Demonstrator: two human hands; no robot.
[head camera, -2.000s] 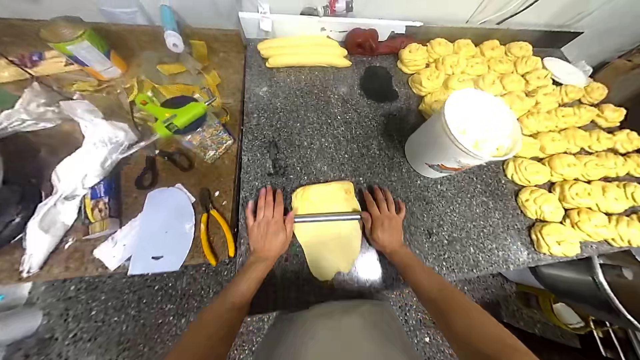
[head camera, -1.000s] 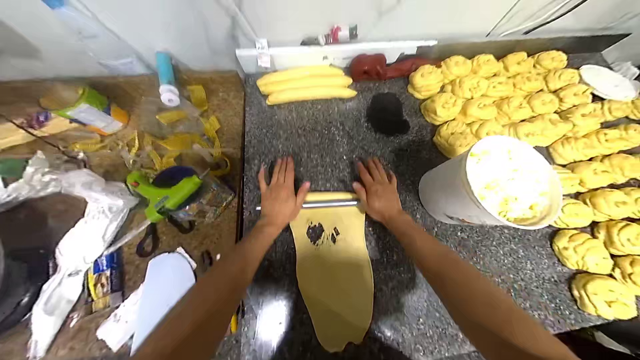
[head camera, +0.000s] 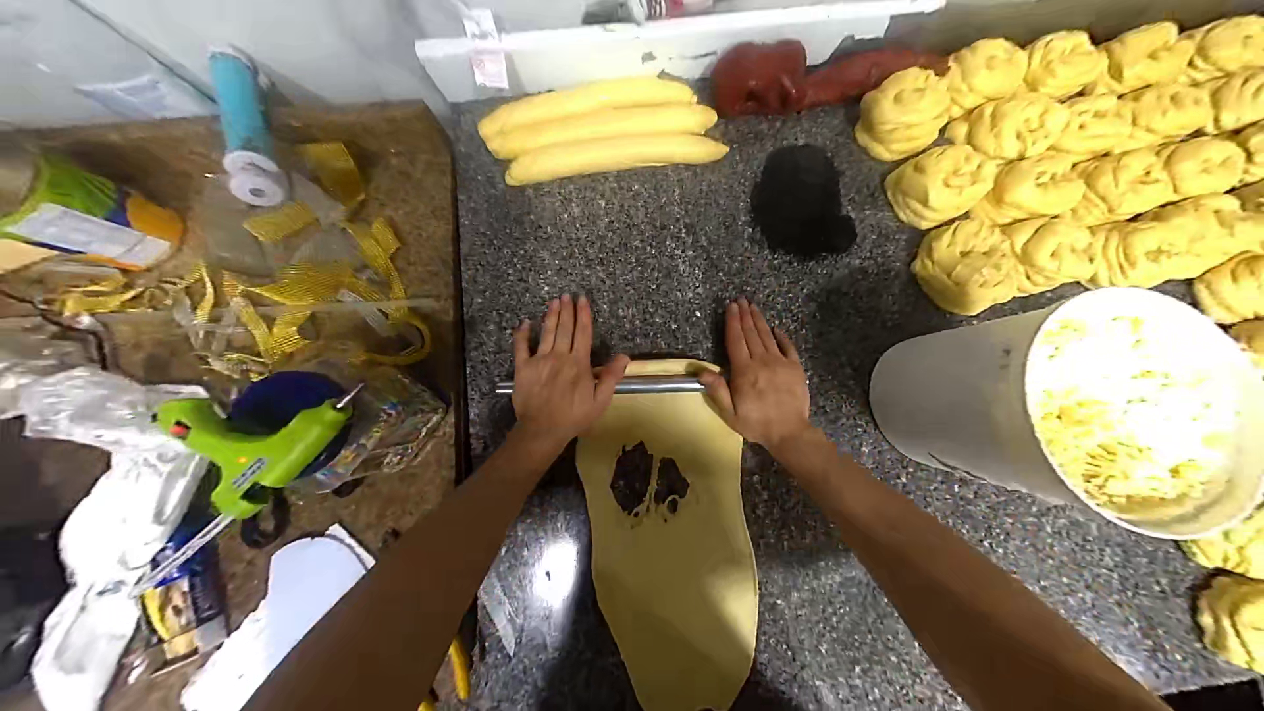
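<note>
A long flat sheet of yellow dough (head camera: 676, 563) lies on the speckled stone counter, with dark torn holes near its upper part. Across its far end rests a thin metal rod (head camera: 660, 386). My left hand (head camera: 563, 380) presses flat on the rod's left part, fingers pointing forward. My right hand (head camera: 760, 380) lies over the rod's right end, thumb turned inward. Both palms face down and neither hand is closed around the rod. Several shaped dough pieces (head camera: 1047, 168) stand in rows at the right, and three smooth dough rolls (head camera: 612, 128) lie at the back.
A white bucket (head camera: 958, 395) with pale shredded filling stands to the right. Dark red dough or similar material (head camera: 760, 79) lies at the back, beside a black patch (head camera: 802, 202). On the brown surface at left are a green glue gun (head camera: 257, 449), yellow ribbon (head camera: 316, 286) and plastic bags.
The dough sheet has become much longer toward me, and holes show in it. My hands and the rod have moved to its far end. The view has shifted.
</note>
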